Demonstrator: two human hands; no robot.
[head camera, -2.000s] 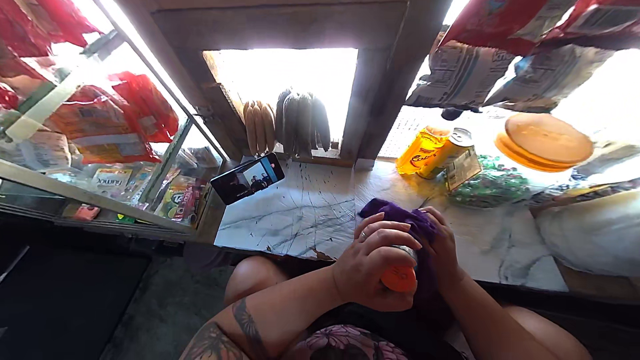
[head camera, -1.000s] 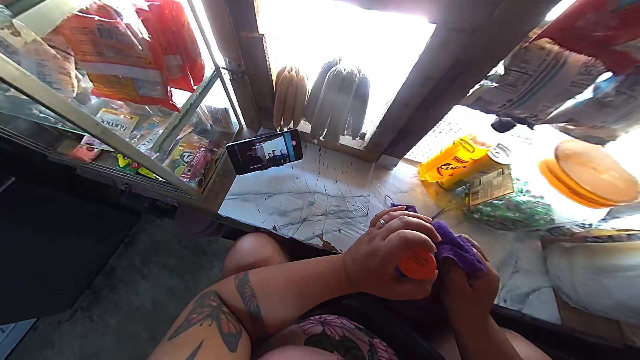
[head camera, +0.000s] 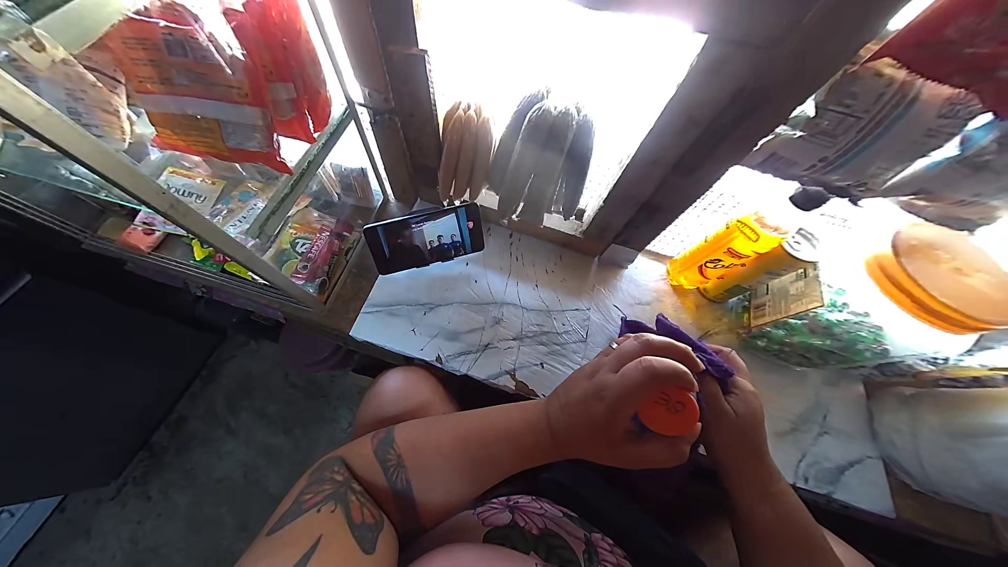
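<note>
My left hand (head camera: 622, 402) is wrapped around a small container whose round orange lid (head camera: 668, 411) faces up and bears handwriting. The container's body is mostly hidden by my fingers. A purple cloth (head camera: 683, 346) is bunched in my right hand (head camera: 732, 398), against the far side of the container. Both hands are close together over the front edge of the marble-patterned counter (head camera: 480, 315). Beyond them lie a yellow bottle (head camera: 720, 250), a can (head camera: 799, 246) and a small box (head camera: 787, 296).
A smartphone (head camera: 424, 239) leans at the counter's left. Glass shelving (head camera: 181, 213) with packets stands further left. Gloves or similar long shapes (head camera: 543, 153) hang at the window. To the right are a green-filled plastic bag (head camera: 823, 335), an orange-lidded jar (head camera: 949, 276) and a white sack (head camera: 945, 433).
The view has shifted. Two seconds ago more purple cloth hung down by my right hand; now it is bunched between my hands. My left hand keeps its hold on the orange-lidded container.
</note>
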